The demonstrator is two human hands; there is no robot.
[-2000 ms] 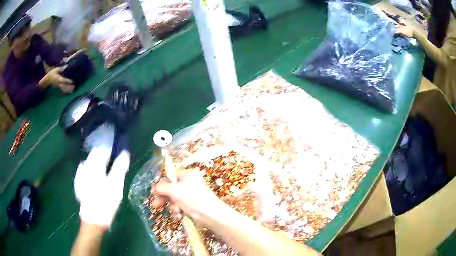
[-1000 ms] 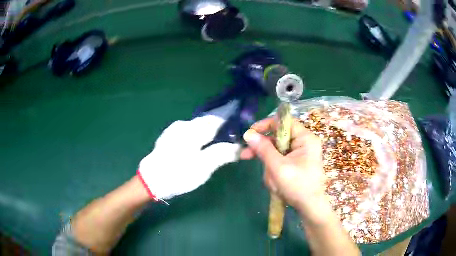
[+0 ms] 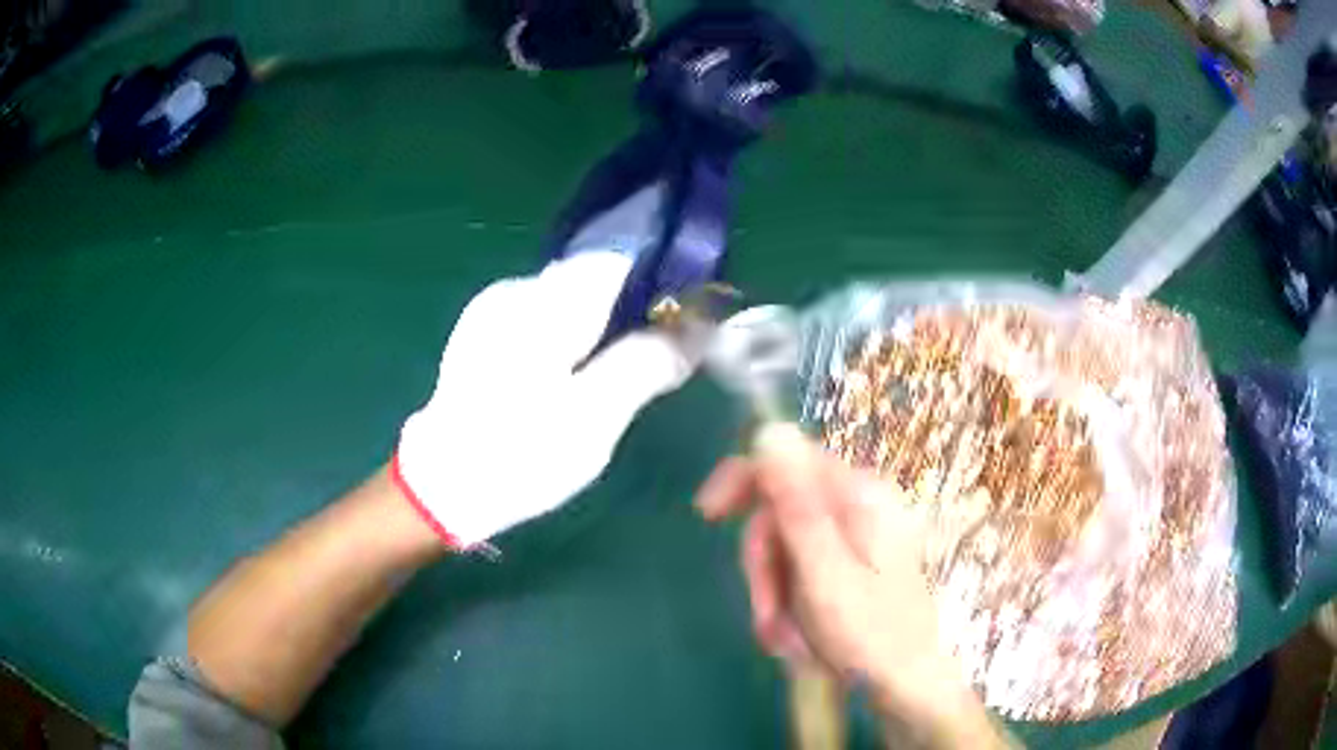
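Note:
A dark navy fan unit point(image 3: 691, 220) lies on the green table, its round head pointing away from me. My left hand point(image 3: 535, 396), in a white knitted glove with a red cuff edge, grips its near end. A small copper-coloured piece point(image 3: 667, 309) shows at the fan unit beside my gloved fingertips. My bare right hand point(image 3: 821, 550) holds the hammer point(image 3: 751, 349) by its wooden handle. The blurred hammer head is right beside the copper piece; whether they touch is not clear. A large clear bag of copper pieces point(image 3: 1158, 586) lies to the right.
More dark fan units lie at the far left point(image 3: 173, 103), far middle point(image 3: 575, 27) and far right point(image 3: 1078, 100). A pale metal upright point(image 3: 1195, 205) stands behind the copper bag. A bag of dark parts point(image 3: 1276, 454) lies at the right edge.
The hammer head has come down and left from beside the fan head to the copper piece. My right hand has moved down slightly. My left hand still grips the fan.

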